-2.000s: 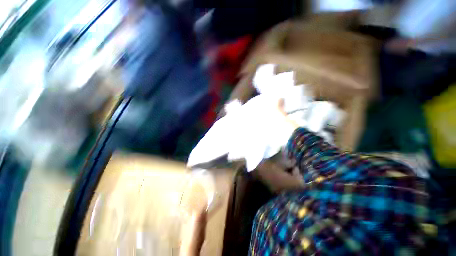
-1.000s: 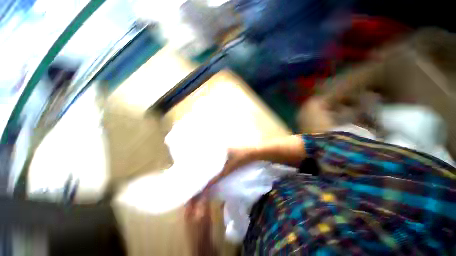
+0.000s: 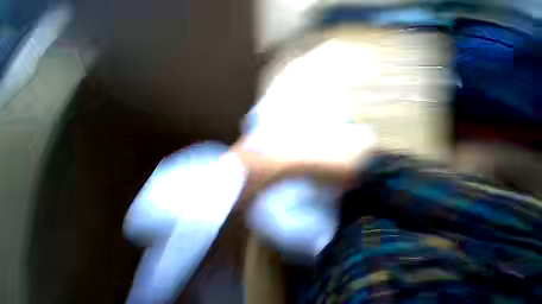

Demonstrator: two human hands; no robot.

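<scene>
The view is strongly blurred. My right hand [image 3: 261, 165] reaches in from the plaid sleeve at the right and is closed on a soft white bag [image 3: 189, 199]. The bag spreads bright and overexposed above the hand and hangs down to the lower left. A bluish-white rounded part [image 3: 292, 217] shows below my wrist. My fingertips are not sharp. My left hand cannot be made out; a brownish blurred patch lies below the right hand, among the white material.
A large dark brown area, perhaps a carton's inside, fills the left and centre-left. A pale tan carton top [image 3: 410, 89] lies at the upper right, with dark blue cloth [image 3: 496, 71] beyond it. A greyish-green strip runs along the left edge.
The view has swung left, so the dark area now fills much of the picture. The white bag has moved from over the tan carton tops to partly over the dark area, with my right hand.
</scene>
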